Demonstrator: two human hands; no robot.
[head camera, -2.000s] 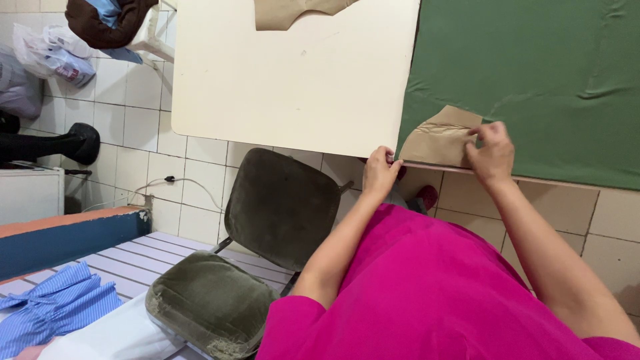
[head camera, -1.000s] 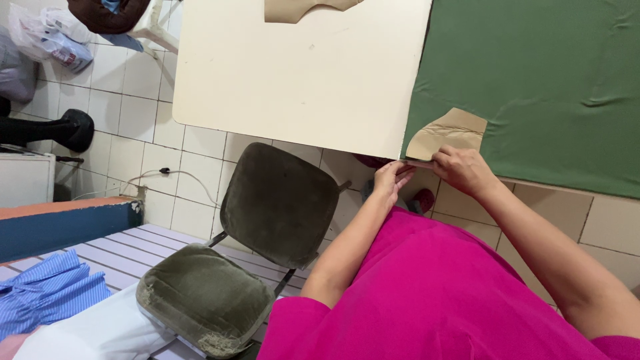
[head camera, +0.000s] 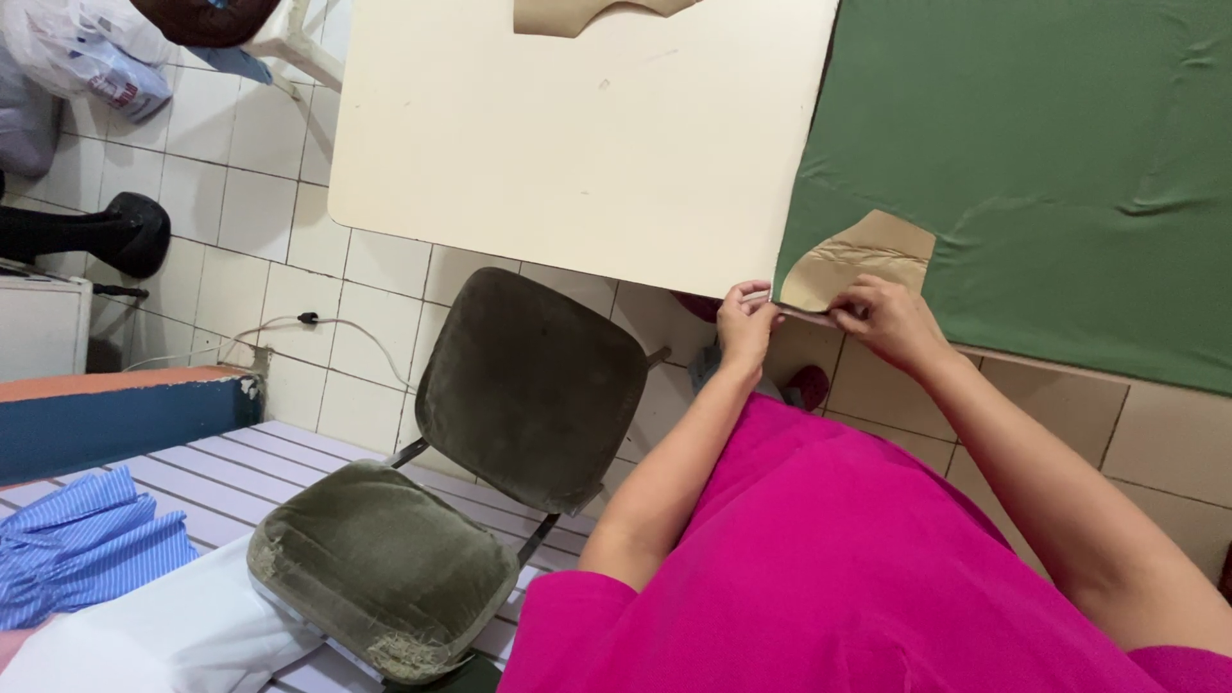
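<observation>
Green fabric (head camera: 1001, 183) covers the table section at the right. A creased brown paper pattern piece (head camera: 861, 260) lies on it by the near left corner. My left hand (head camera: 749, 322) is at that corner, fingers bent at the fabric's edge; what it grips is too small to tell. The fingers of my right hand (head camera: 881, 318) pinch the near edge, just below the paper piece. Between my hands the edge shows a thin dark strip. A second brown paper piece (head camera: 577, 13) lies on the cream tabletop (head camera: 577, 144).
A dark padded chair (head camera: 534, 385) with a worn seat stands left of me. Striped blue cloth (head camera: 87, 549) and white fabric (head camera: 183, 616) lie on a slatted surface at lower left. A cable (head camera: 361, 332) runs over the floor tiles. Plastic bags (head camera: 106, 58) and another person's leg (head camera: 87, 231) are at far left.
My right hand has moved left and down, from the right side of the brown paper piece to the fabric's near edge. My left hand has stayed around the corner.
</observation>
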